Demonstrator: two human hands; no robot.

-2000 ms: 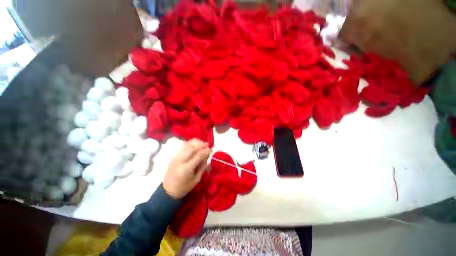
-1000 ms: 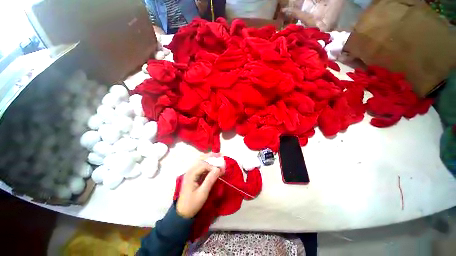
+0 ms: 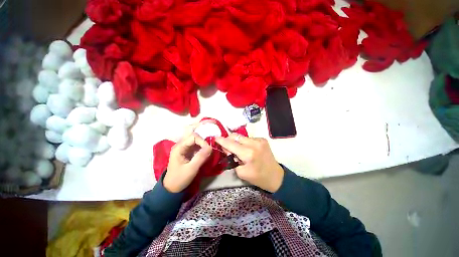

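Note:
My left hand [image 3: 185,163] pinches a red plush piece [image 3: 163,154] and a white pompom [image 3: 207,130] at the table's front edge. The pompom lies against the red fabric between my hands. My right hand [image 3: 254,159] meets the left at the pompom's lower side, its fingertips on the red piece. A small dark tool [image 3: 229,162], maybe snips, is tucked in my right palm. A thin thread shows faintly between the fingertips; no needle can be made out.
Red pieces [image 3: 201,50] are heaped across the table [image 3: 332,135]. White pompoms [image 3: 80,135] lie at the left beside a blurred container. A phone [image 3: 280,111] and a small metallic object [image 3: 252,113] lie beyond my hands. A green sack [image 3: 445,80] stands right; a yellow bag [image 3: 83,228] lies below left.
My right hand has come into view and joined the left at the pompom and red piece. The long thread no longer shows stretched out. The view has tilted down, showing more of the apron.

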